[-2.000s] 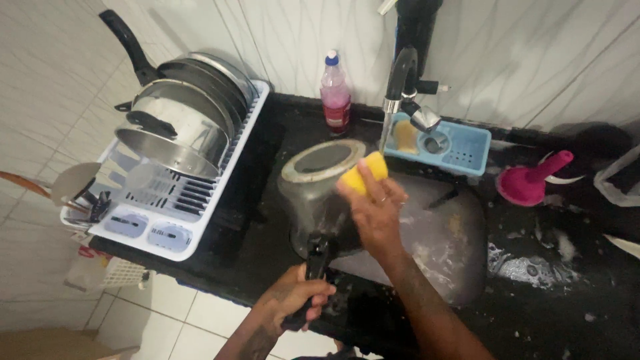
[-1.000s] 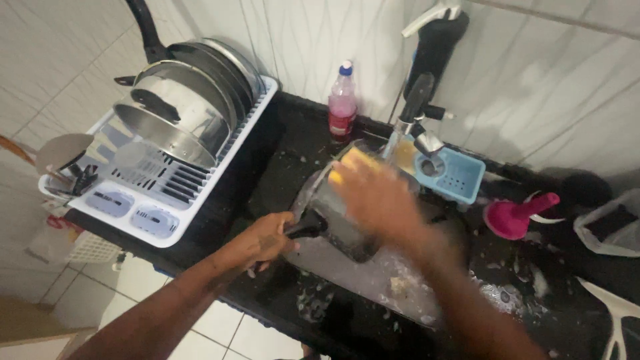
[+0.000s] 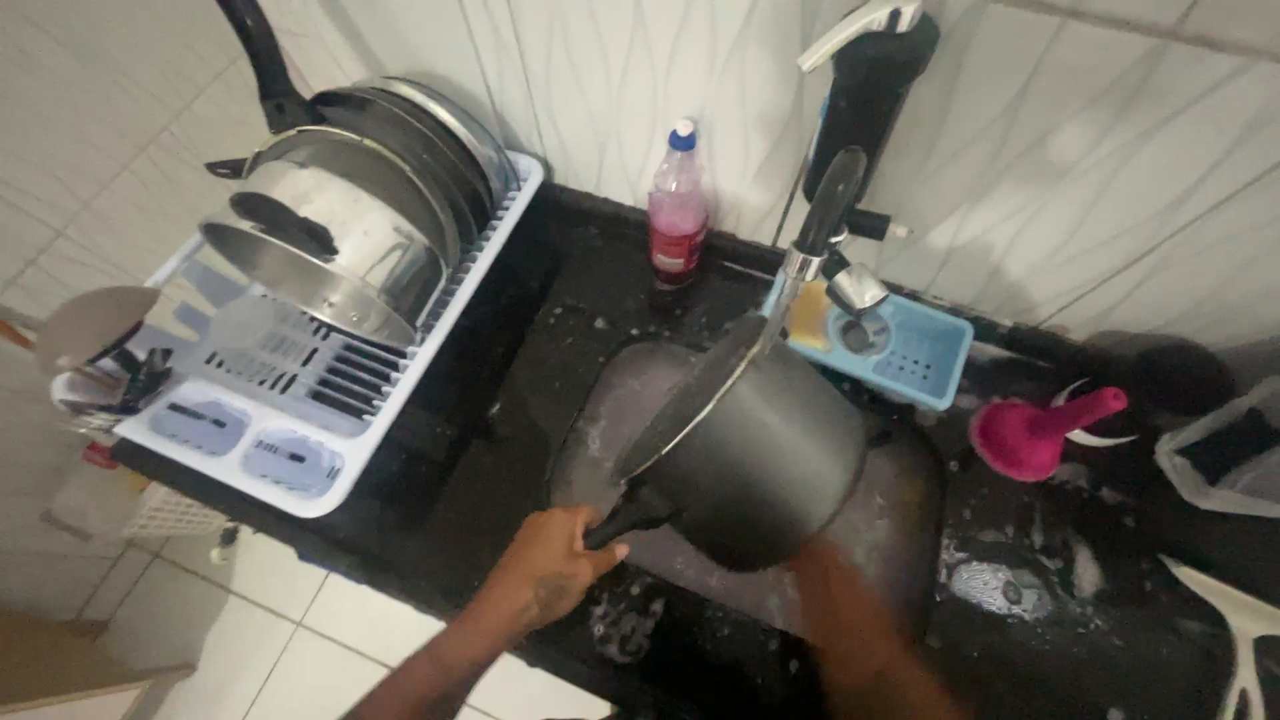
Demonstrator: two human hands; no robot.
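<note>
A dark grey metal pot [image 3: 750, 450] is tilted over the soapy sink basin [image 3: 890, 540], its rim turned up to the left. My left hand [image 3: 560, 560] grips the pot's black handle [image 3: 635, 512]. The pot hides most of my right hand [image 3: 825, 570]; its wrist shows below the pot's underside, so I cannot see what its fingers hold. Water from the black faucet [image 3: 830, 205] runs down at the pot's rim. The yellow sponge seen earlier is out of sight.
A white dish rack [image 3: 400, 420] with pots and lids stands at left. Behind the sink are a bottle of pink liquid [image 3: 678, 210] and a blue caddy [image 3: 925, 350] with a sponge [image 3: 808, 312]. A pink funnel-shaped object [image 3: 1030, 430] and a clear container [image 3: 1220, 460] lie at right.
The pot has been turned so its rim is under the faucet stream. My right hand, on the pot with a yellow sponge before, is now mostly hidden below it. My left hand still holds the handle.
</note>
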